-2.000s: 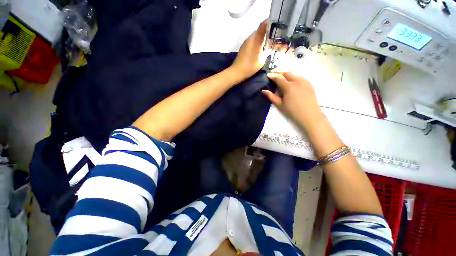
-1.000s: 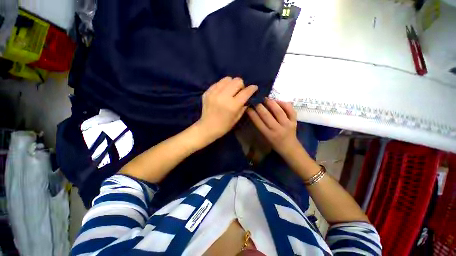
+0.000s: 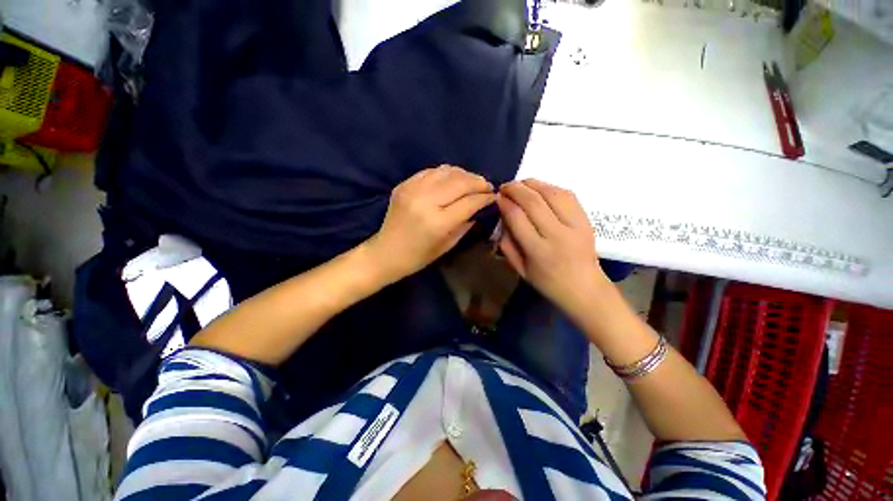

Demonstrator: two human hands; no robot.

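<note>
A large navy garment piece (image 3: 323, 137) lies over the left of the white table and hangs down over my lap. My left hand (image 3: 436, 217) and my right hand (image 3: 550, 235) meet at its near edge by the table's front edge. Fingertips of both hands pinch the fabric edge between them; the exact fold is hidden by the fingers. The presser foot (image 3: 533, 39) is at the top, at the fabric's far right corner. A white printed panel (image 3: 176, 294) shows on the dark fabric at the left.
Red-handled snips (image 3: 783, 113) lie on the white table (image 3: 646, 166) at right. A ruler scale (image 3: 725, 243) runs along its front edge. Red crates (image 3: 764, 342) stand under the table at right. Yellow (image 3: 27, 83) and red (image 3: 76, 108) crates are at far left. Pale wrapped bundles (image 3: 39, 391) stand at lower left.
Both hands have come from beside the needle to the near fabric edge, drawing closer together since a second ago. The view has tilted down from the machine head.
</note>
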